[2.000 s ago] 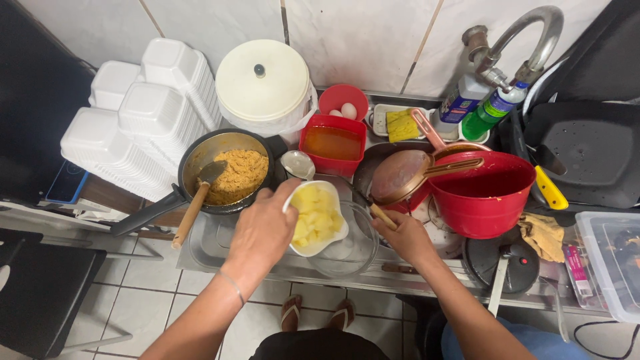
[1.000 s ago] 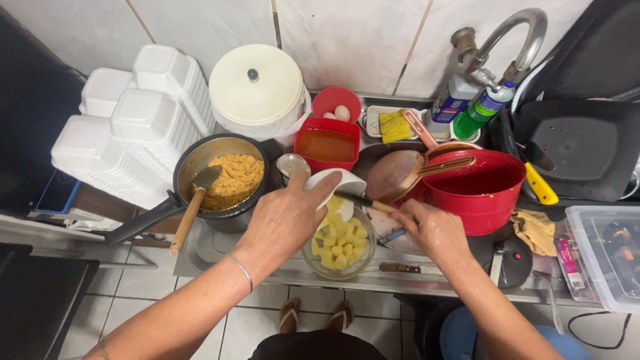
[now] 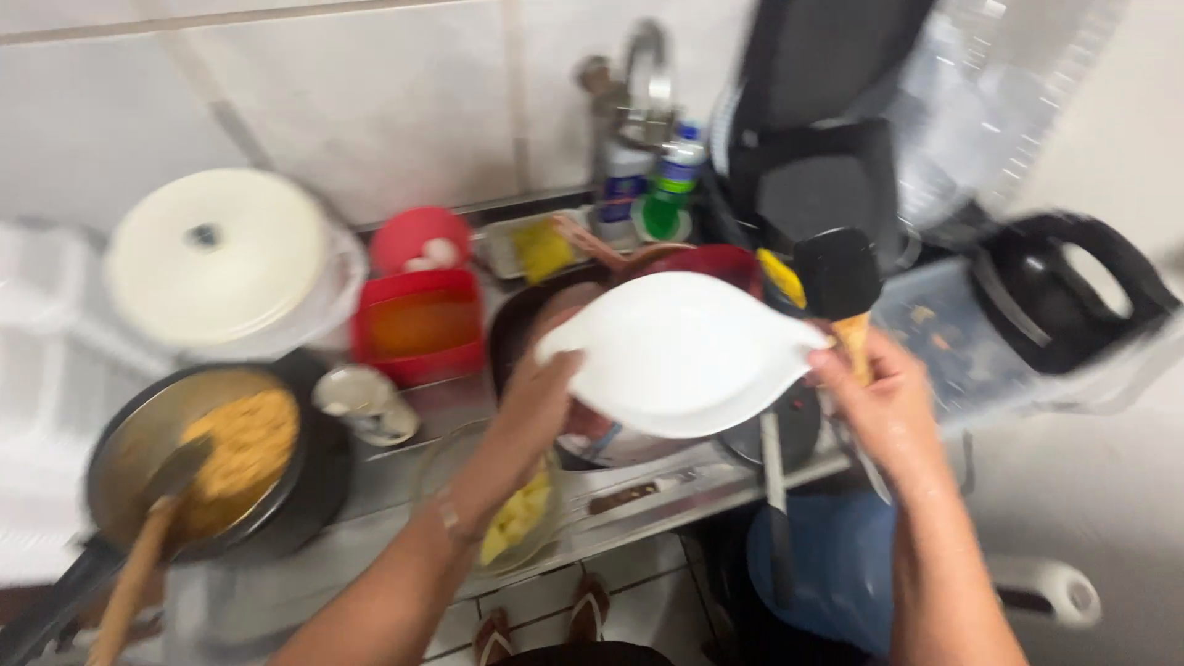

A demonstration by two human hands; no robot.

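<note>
My left hand (image 3: 546, 393) grips the left end of a white oval bowl (image 3: 680, 356), held up over the sink area. At the bowl's right end, my right hand (image 3: 874, 398) pinches its tip and also holds a spatula with a black head (image 3: 837, 273) and a wooden handle, head up. Yellow chunks (image 3: 516, 523) lie in a clear bowl (image 3: 546, 541) on the counter, partly hidden behind my left forearm. The frame is blurred, and the inside of the white bowl shows no food that I can make out.
At left, a dark pot (image 3: 319, 481) of orange-brown food holds a wooden-handled spoon (image 3: 139, 573). Behind are a lidded white container (image 3: 222, 259) and a red square container (image 3: 421, 328). A knife (image 3: 624, 497) lies near the counter edge. A black appliance (image 3: 1064, 291) stands at right.
The white bowl, tilted over the clear bowl a second ago, has moved up and right in both my hands. The spatula now points upward. The view has swung to the right.
</note>
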